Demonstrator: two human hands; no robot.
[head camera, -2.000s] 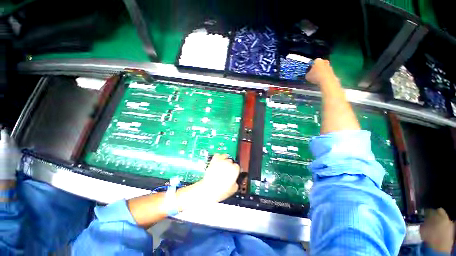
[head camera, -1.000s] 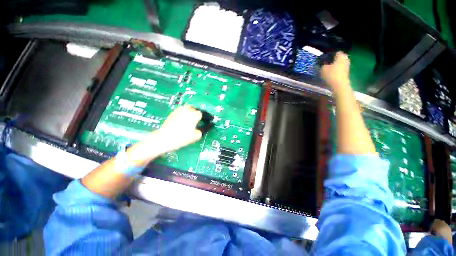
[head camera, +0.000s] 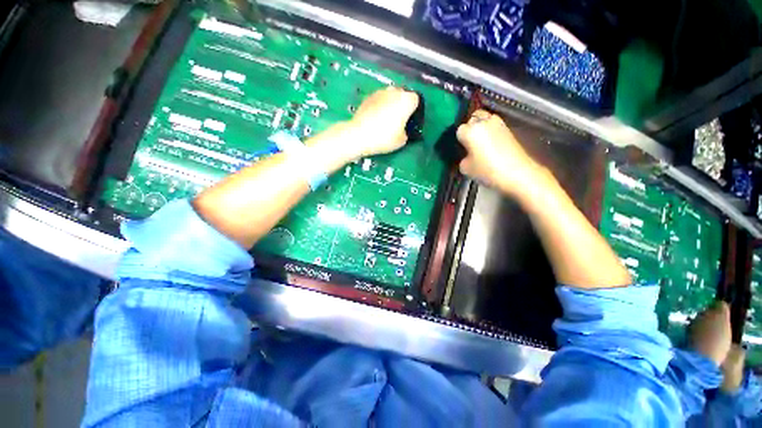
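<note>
A large green circuit board with white markings lies in a dark carrier frame. My left hand is over the board's upper right part, fingers bent, with black at the fingertips; whether it holds a part cannot be told. A light-blue band is on that wrist. My right hand is at the board's upper right edge, over the reddish-brown side bar, fingers curled, with black at the fingertips; any small part in it is hidden.
An empty pallet bay lies right of the board, another at far left. Bins with violet-blue cylinders and small blue components stand beyond the rail. A second board and another person's hands are at right.
My right hand has come from the small blue components bin to the board's right edge. My left hand has moved right and up over the board. The view has shifted and tilted.
</note>
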